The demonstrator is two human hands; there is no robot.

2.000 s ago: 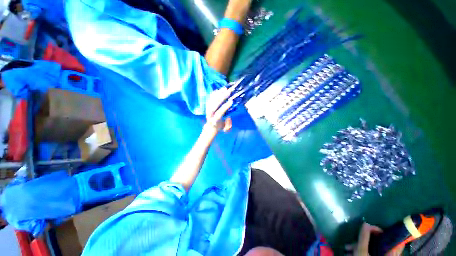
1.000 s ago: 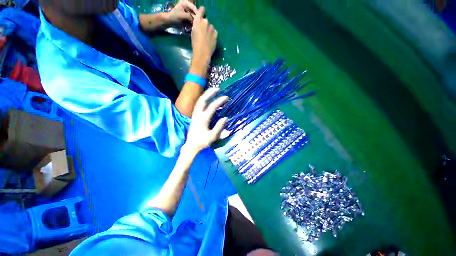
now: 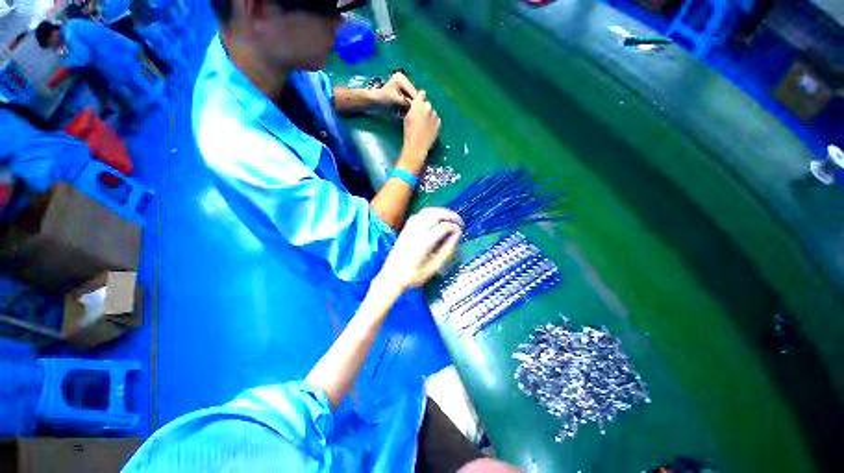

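Note:
My left hand (image 3: 428,248) reaches in from the lower left and is curled at the near ends of a fanned bundle of dark-blue wires (image 3: 504,201) on the green bench. The fingers cover the wire ends, so the exact grip is partly hidden. Beside the wires, nearer me, lie parallel silver-and-blue strips of small components (image 3: 500,282). Below them is a loose heap of small silvery metal parts (image 3: 581,377). My right hand is out of the picture.
A person in a blue smock (image 3: 278,175) sits beyond my left arm, both hands over the bench. A small silvery heap (image 3: 438,177) lies by that person's wrist strap. A dark, partly orange object (image 3: 680,466) is cut off at the bottom edge. Cartons (image 3: 79,236) and a blue stool (image 3: 88,397) stand left.
My left hand first held the wire bundle, then lay spread over it, and now has its fingers curled at the near ends. The view has shifted; my right hand and most of the driver have left it.

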